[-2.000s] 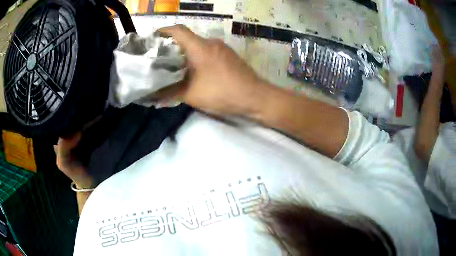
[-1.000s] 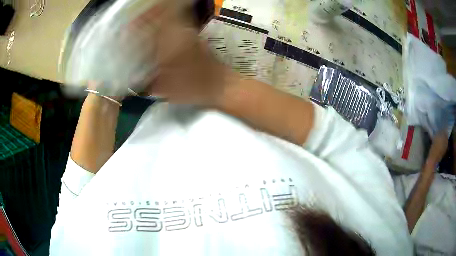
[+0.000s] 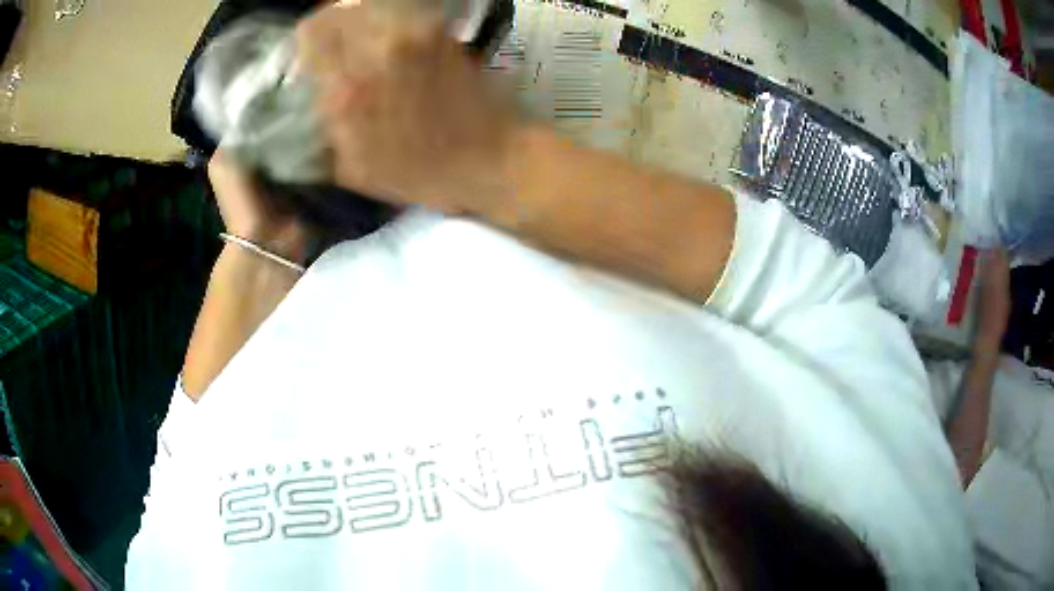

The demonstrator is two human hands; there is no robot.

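Observation:
The black fan unit is mostly hidden behind the hands and cloth at upper left; only dark parts show. My right hand, blurred, grips a crumpled whitish cloth against the unit. My left hand, with a thin white band at the wrist, is at the unit's lower left side; its fingers are mostly hidden behind the cloth. The fan's slotted face does not show.
A ribbed dark part in clear plastic lies right on printed carton sheets, beside white cable. Brown cardboard is at upper left, green crates below. Another person's arm is at right, near a translucent bag.
The fan's round grille has gone from sight since the oldest frame. Both hands have moved closer together, with the cloth still in my right hand. The other person's bag has shifted.

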